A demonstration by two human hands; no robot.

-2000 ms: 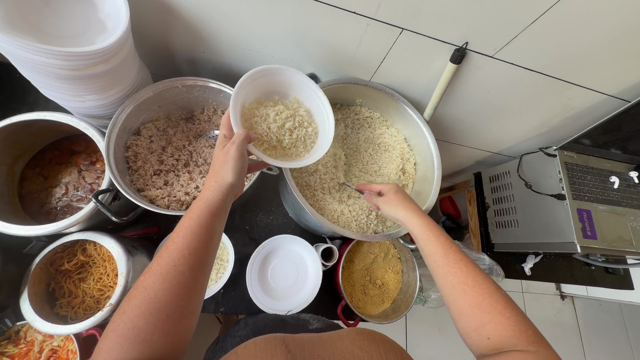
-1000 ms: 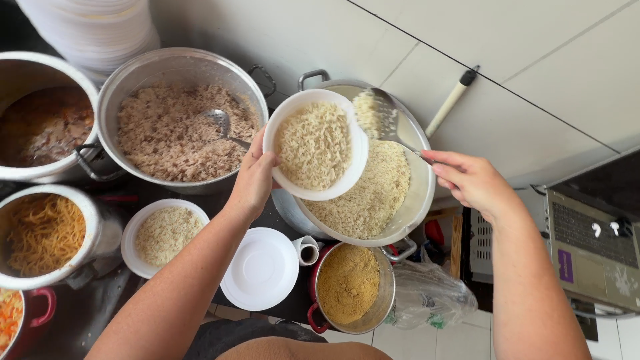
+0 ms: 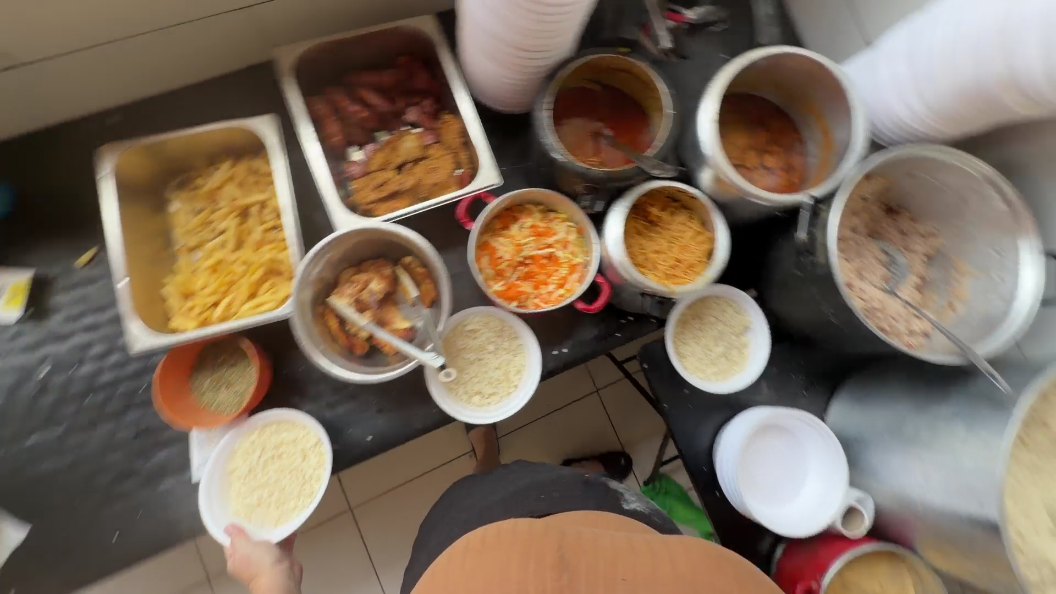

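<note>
My left hand [image 3: 262, 561] grips the near rim of a white foam bowl of rice [image 3: 276, 470] at the lower left, by the table's edge. An orange bowl of seasoning or crumbs [image 3: 223, 377] is just behind it. A second bowl of rice [image 3: 485, 363] stands beside a metal bowl of browned meat [image 3: 370, 301] with tongs [image 3: 384, 334] lying across it. Another bowl of rice [image 3: 718, 339] sits near the pot of noodles [image 3: 670, 237]. Stacked empty white bowls [image 3: 782, 470] are at the lower right. My right hand is out of view.
Steel trays of fries [image 3: 227, 239] and of meats [image 3: 396, 132] stand at the left. A pot of shredded vegetables [image 3: 535, 256], two stew pots, a large pot of brownish rice [image 3: 887, 256] and tall stacks of white containers [image 3: 524, 49] fill the back and right. A mug [image 3: 854, 513] is by the bowls.
The view has swung far left along the table. My left hand now holds a filled rice bowl at the lower left. My right hand, earlier with a serving spoon at the big rice pot, has left the view.
</note>
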